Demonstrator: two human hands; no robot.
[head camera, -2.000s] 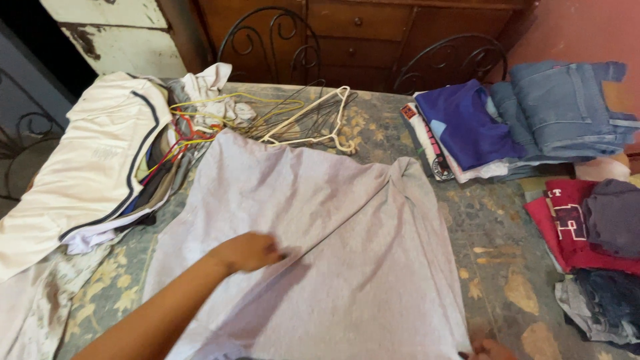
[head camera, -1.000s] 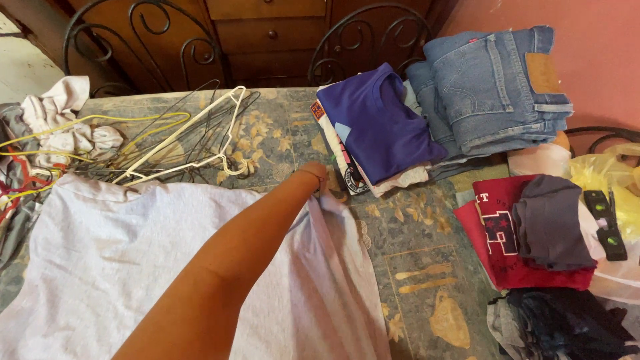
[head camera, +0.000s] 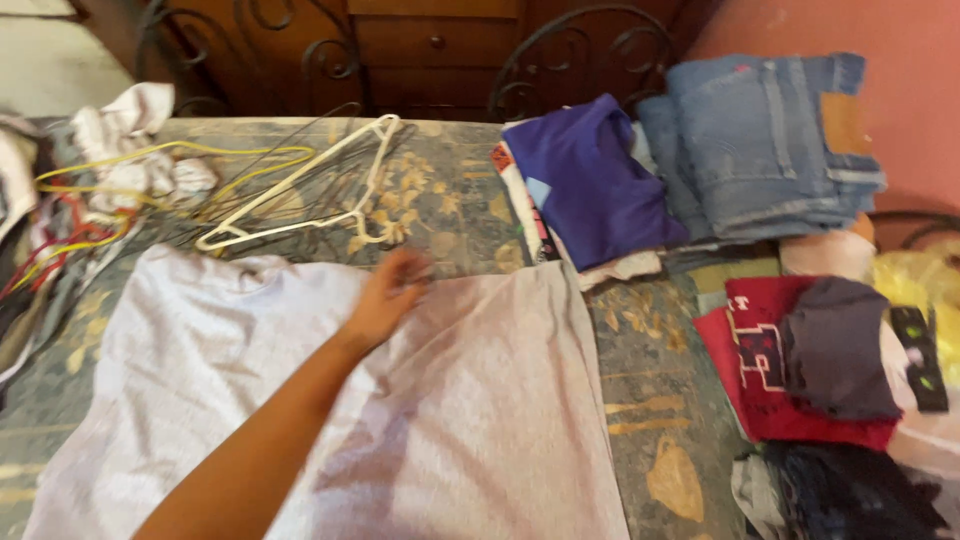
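A pale grey cloth garment (head camera: 480, 405) lies spread over the near part of the table, with soft wrinkles and a fairly straight right side. My left hand (head camera: 397, 281), blurred, is over its upper edge near the middle; the fingers are loosely bent and apart, with no cloth visibly gripped. The forearm crosses the garment from the bottom left. Just beyond the hand, a cream plastic hanger (head camera: 292, 225) lies among dark wire hangers and a yellow hanger (head camera: 225, 150). My right hand is out of view.
Folded clothes line the right side: a purple garment (head camera: 592, 187), blue jeans (head camera: 750, 150), a red garment (head camera: 817, 427) under a dark grey one (head camera: 836, 345), and dark clothing (head camera: 855, 495). Crumpled cloth (head camera: 124, 142) and more hangers occupy the left. Scrolled metal chair backs (head camera: 585, 30) stand behind the table.
My left hand has moved left from the garment's upper right corner, where the cloth was bunched; that corner now lies flatter. My right hand, at the lower right two seconds ago, is out of view.
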